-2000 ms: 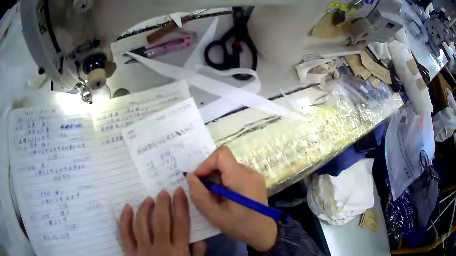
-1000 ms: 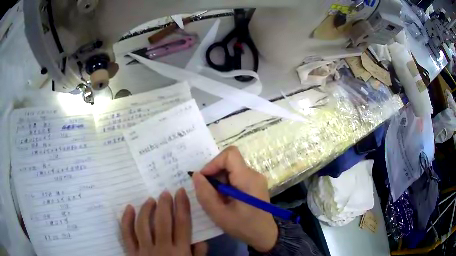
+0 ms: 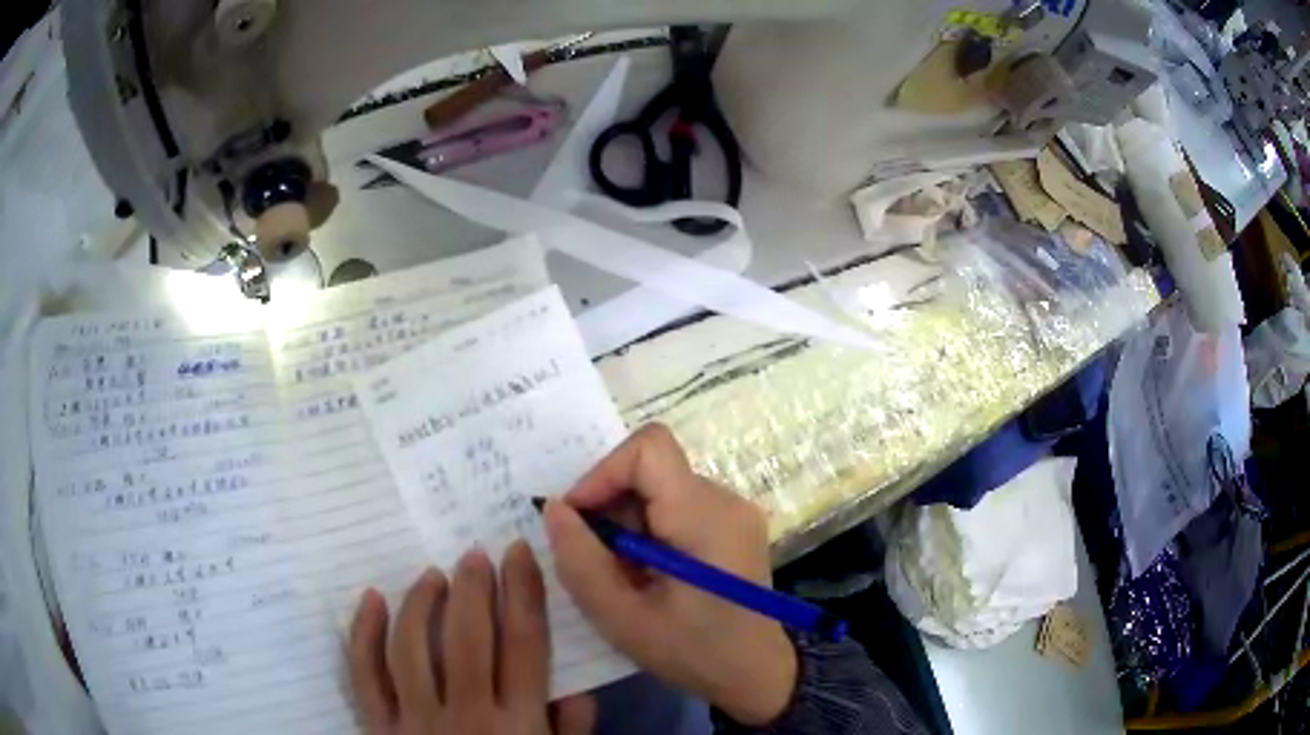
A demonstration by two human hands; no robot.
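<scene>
An open lined notebook [image 3: 158, 517] with blue handwriting lies under the sewing machine's lamp. A white paper slip [image 3: 481, 388] with handwriting lies tilted on its right page. My right hand [image 3: 668, 574] grips a blue pen [image 3: 704, 574]; its dark tip is at the slip's lower writing. My left hand [image 3: 453, 646] lies flat, fingers slightly apart, on the slip's lower edge and the notebook page; it holds nothing. Its lower part is cut off by the frame's bottom edge.
The sewing machine head [image 3: 273, 187] stands above the notebook. Pink snips [image 3: 496, 134], black-handled scissors [image 3: 668, 151] and crossed white strips [image 3: 632, 259] lie behind the slip. Crinkled plastic [image 3: 862, 417] covers the table edge. A white fabric bundle [image 3: 991, 560] sits at the lower right.
Over the two seconds my right hand and the pen shift slightly right and then slightly back left along the writing. My left hand stays nearly in place.
</scene>
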